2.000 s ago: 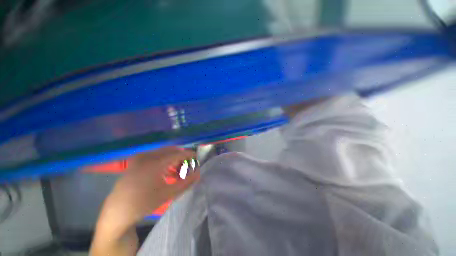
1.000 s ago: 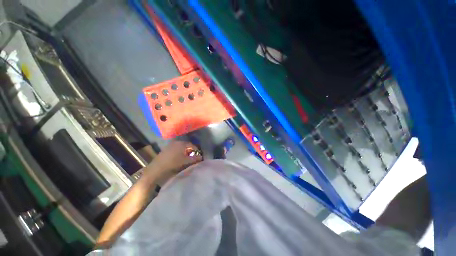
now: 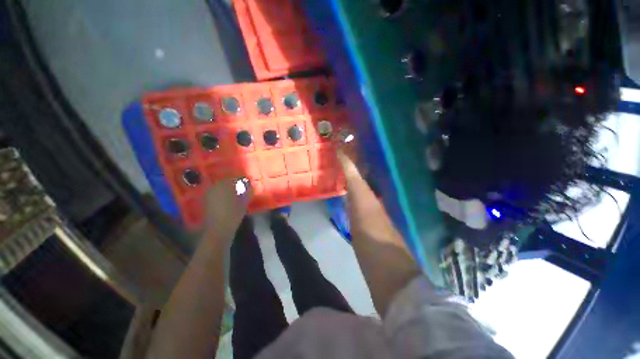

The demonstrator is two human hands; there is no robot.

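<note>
An orange-red compartment tray (image 3: 278,165) lies in front of me, with dark round units in its top two rows and one unit (image 3: 191,177) at the left of the third row. Several pockets lower down hold nothing. My left hand (image 3: 228,200) is over the tray's lower left part, closed around a small shiny unit (image 3: 242,186). My right hand (image 3: 345,154) reaches the tray's right edge; a bright unit (image 3: 347,138) is at its fingertips. Blur hides whether the fingers grip it.
A blue bin (image 3: 144,154) shows under the tray's left side. Another red tray (image 3: 274,35) lies beyond it. The rack shelf's blue edge (image 3: 372,116) runs close along the right, with a black cable tangle (image 3: 505,154) and a blue light (image 3: 495,212). A framed bench stands at lower left.
The view has moved closer over the tray. My left hand has come from below the tray to over its lower part. My right hand has moved from the right side to the tray's right edge.
</note>
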